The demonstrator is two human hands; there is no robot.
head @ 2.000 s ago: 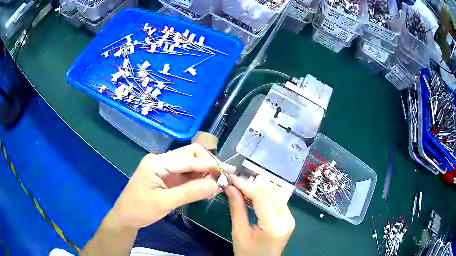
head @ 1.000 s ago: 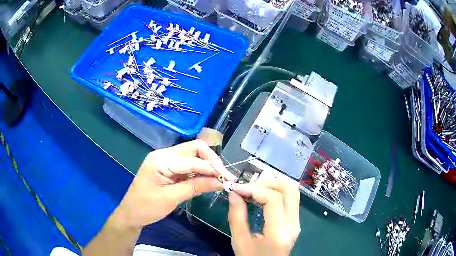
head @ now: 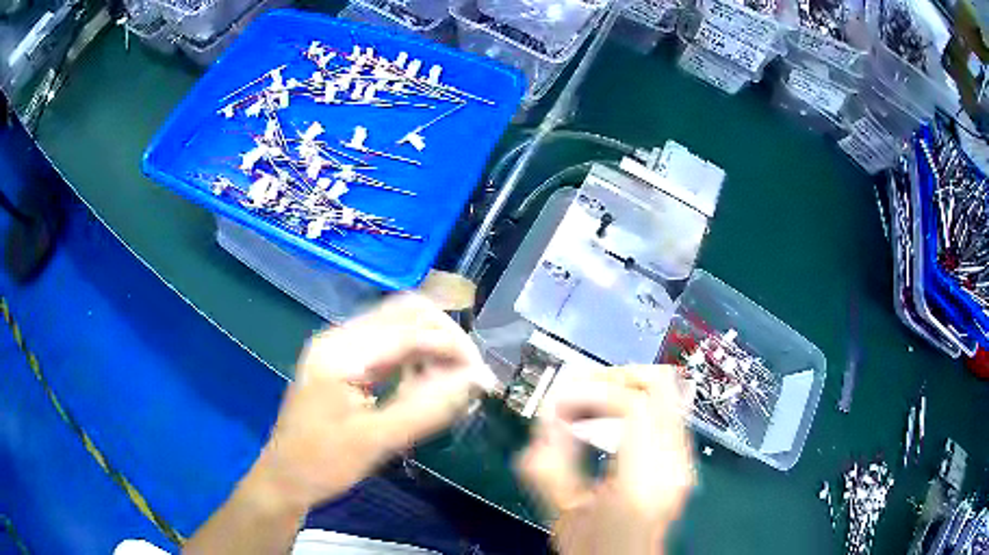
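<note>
My left hand (head: pixel 374 396) is blurred in front of the fixture's near side, thumb and fingers close together; whether it holds a part is hard to see. My right hand (head: pixel 618 450) is blurred to its right, thumb and fingertips curled near a small white shape; I cannot tell if it grips a part. The silver-white metal fixture (head: pixel 591 309) lies just beyond both hands, with a small dark slot on its plate. Wired parts with white blocks (head: pixel 315 163) lie spread in the blue tray (head: pixel 233 71) at the left.
A clear plastic box (head: pixel 797 417) with jumbled parts sits right of the fixture. A loose part pile (head: pixel 865 499) lies at lower right. Stacked clear boxes (head: pixel 721 49) line the far edge. A blue tray stack (head: pixel 922 244) is at the right. Air hoses (head: pixel 569 136) curve behind the fixture.
My hands, together over a thin wired part before, are now apart. My right hand has moved to the right. The lead between the fingers no longer shows clearly.
</note>
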